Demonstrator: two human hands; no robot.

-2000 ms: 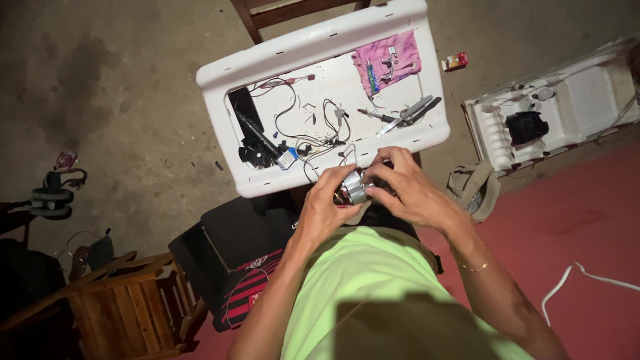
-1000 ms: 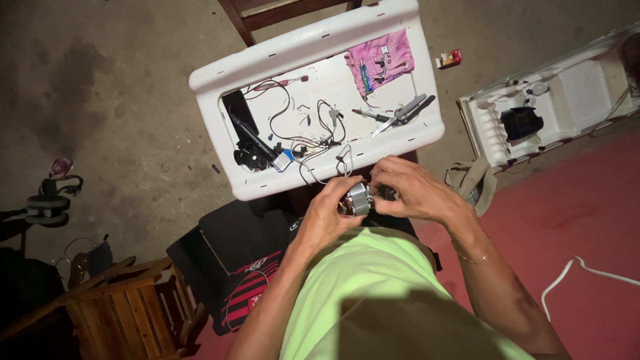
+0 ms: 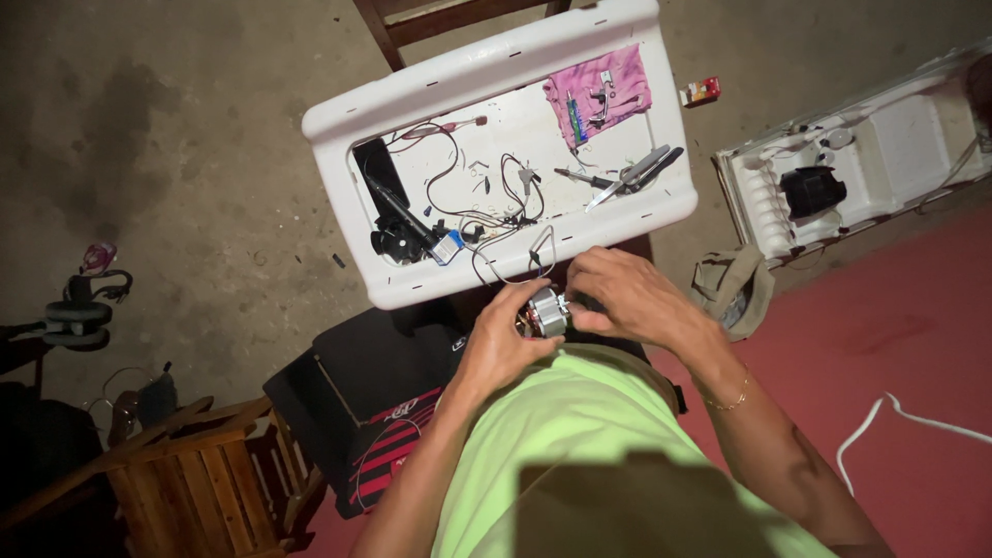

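Observation:
My left hand [image 3: 504, 333] grips a small electric motor [image 3: 549, 312] with a silvery metal body and copper windings, just beyond my shirt. Curled close against the motor's right end is my right hand [image 3: 620, 294]; its fingertips are partly hidden, so what they hold cannot be told. A wire loop [image 3: 552, 246] runs from near the motor over the edge of a white plastic tray [image 3: 496, 267]. In the tray lie tangled wires [image 3: 457, 209], scissors [image 3: 635, 174], a screwdriver [image 3: 581, 178], a black phone-like slab [image 3: 378, 170] and a pink cloth [image 3: 620, 77] with small metal parts.
A wooden chair [image 3: 449, 25] is beyond the tray. At right are a small red box [image 3: 703, 91], a tan bag [image 3: 732, 287] and a white appliance panel [image 3: 868, 139] bearing a black part [image 3: 812, 191]. A slatted wooden piece [image 3: 198, 488] stands lower left, beside a black bag [image 3: 380, 349].
The motor stays in my left hand. My right hand has shifted slightly at the motor's right end, its fingers more curled than two seconds ago.

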